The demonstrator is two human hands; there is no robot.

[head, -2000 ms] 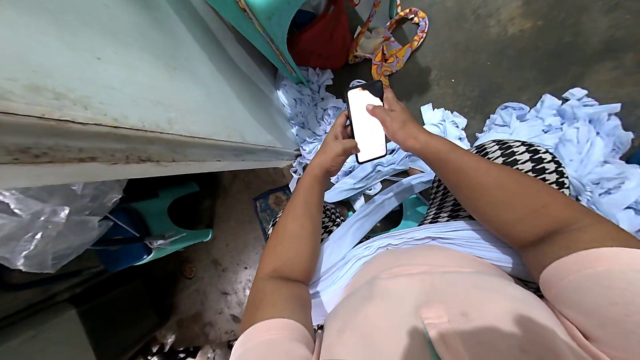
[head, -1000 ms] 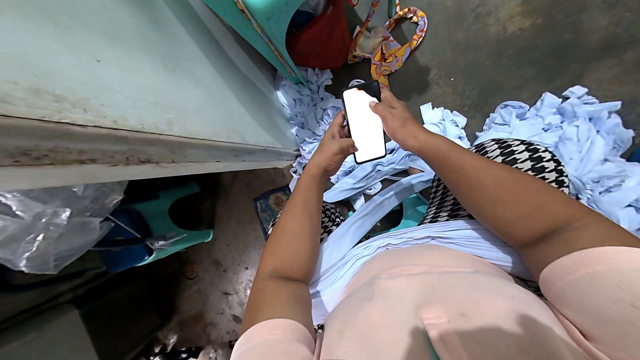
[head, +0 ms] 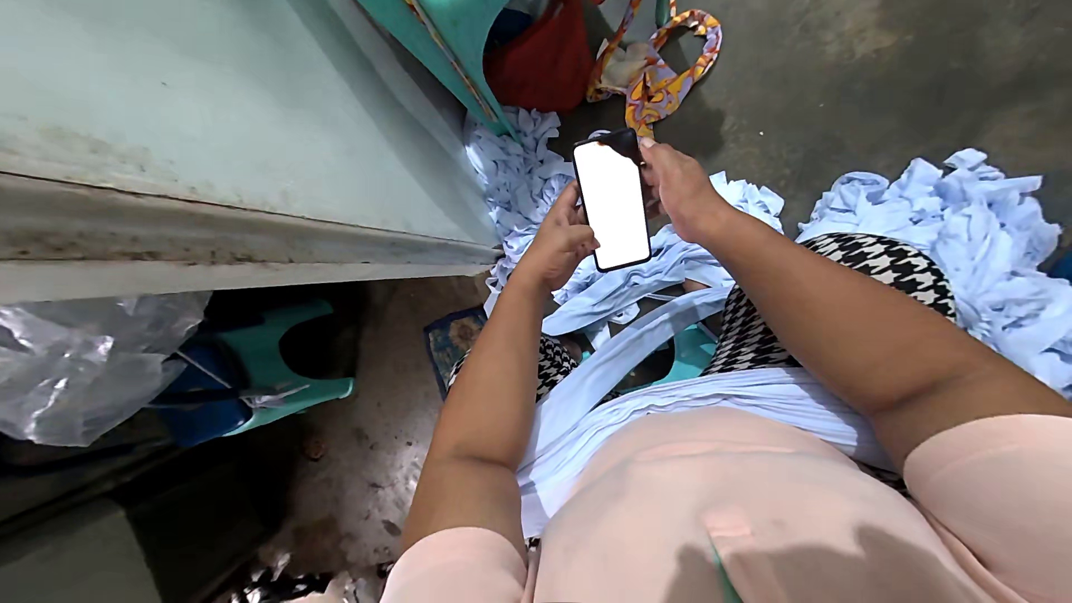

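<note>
A black-edged smartphone [head: 613,205] with a bright white screen is held upright between my two hands, above heaped light-blue fabric strips [head: 645,276]. My left hand [head: 563,243] grips its left edge, with the thumb over the lower left of the screen. At the upper right edge, my right hand [head: 677,186] is closed on the phone; its fingers behind the phone are mostly hidden. A length of light-blue cloth [head: 670,402] lies across my lap, over black-and-white houndstooth clothing [head: 879,268].
A pale panel [head: 209,126] with a stained edge stands at left. Below it are crumpled clear plastic [head: 92,360] and a green plastic stool [head: 285,360]. A green chair [head: 444,42], red cloth [head: 544,67] and patterned fabric [head: 670,84] are at the top. More blue fabric [head: 946,226] lies right.
My right thumb, over the phone screen in the earlier frames, is now at the phone's upper right edge. Both hands stay on the phone.
</note>
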